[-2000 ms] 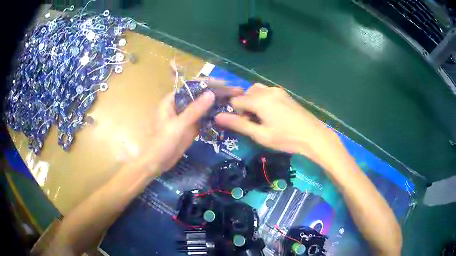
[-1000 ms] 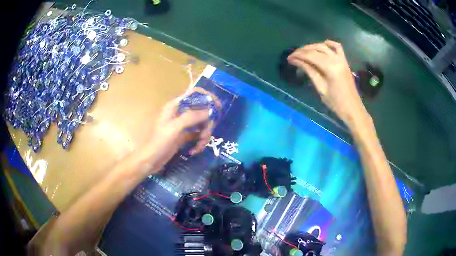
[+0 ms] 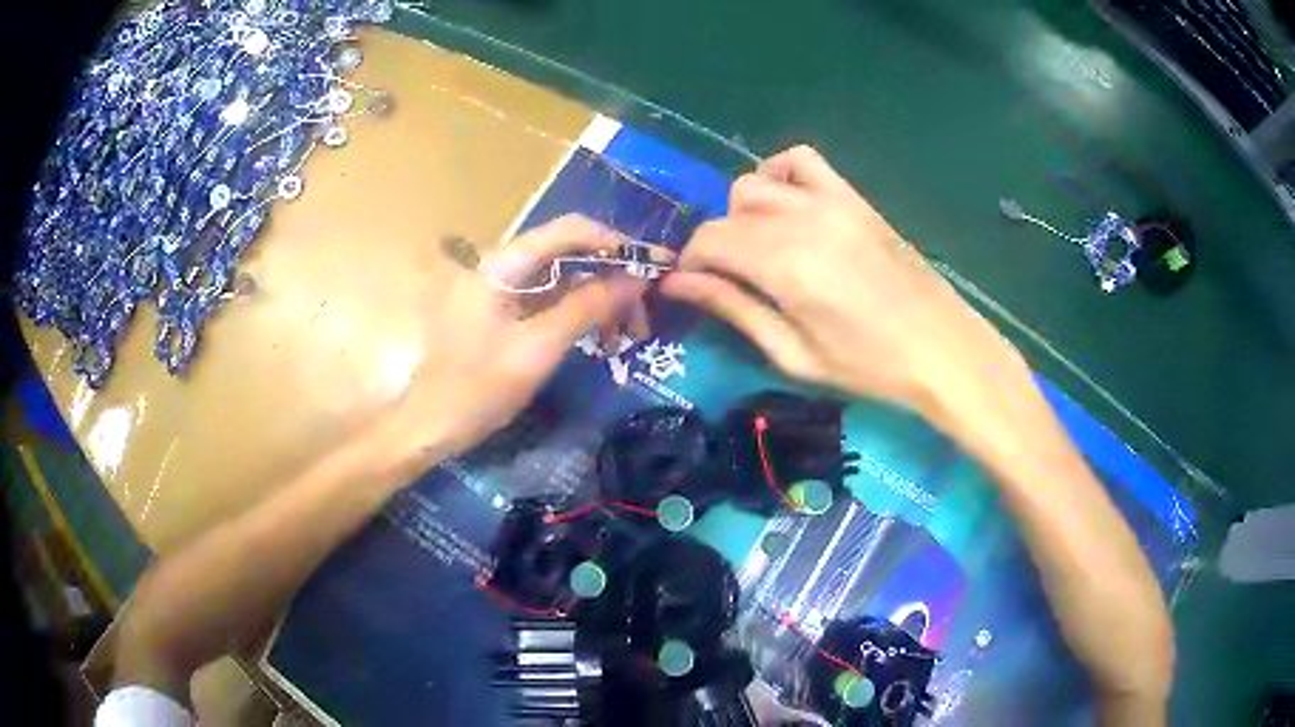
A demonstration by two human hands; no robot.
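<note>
My left hand (image 3: 490,334) holds a small circuit board (image 3: 636,260) edge-on between thumb and fingers, with its white lead wire (image 3: 533,288) curving back over the hand. The fingertips of my right hand (image 3: 795,270) meet the board's right end; what they pinch there is too small to tell. Several black housing units (image 3: 656,455) with red lead wires and pale-green round parts lie on the printed mat (image 3: 426,597) below my hands.
A large board pile (image 3: 156,156) lies at the upper left on the tan board (image 3: 426,142). On the green belt (image 3: 909,85) at the right stands a black unit (image 3: 1167,256) with a circuit board and white wire beside it.
My right hand has come back from the belt to my left hand. The left hand now holds one board edge-on. A unit with a board and white wire now shows at the belt's right.
</note>
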